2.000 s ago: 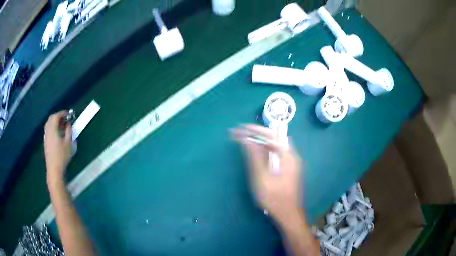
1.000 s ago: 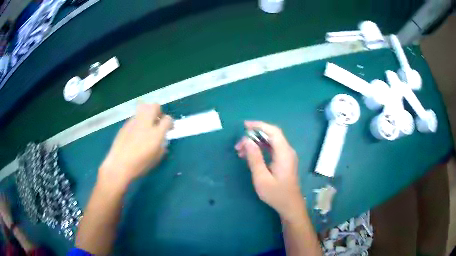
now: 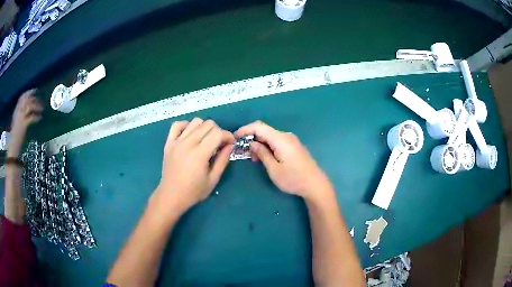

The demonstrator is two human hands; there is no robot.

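Note:
A short circuit board strip with shiny parts lies between the fingertips of both hands, over the middle of the green bench. My left hand grips its left end, and a fan housing may be hidden under the fingers. My right hand grips its right end with thumb and forefinger. A fan housing lies to the right of the hands, grille up, its handle pointing down and left.
Several fan housings are heaped at the right. The pile of board strips is at left. Another person's hand is at far left. Fans sit on the conveyor belt. A scrap piece lies near the carton.
My hands have come together on the board strip. The white handle at my left hand is no longer visible. Another person's arm has reached in at left. The view has shifted.

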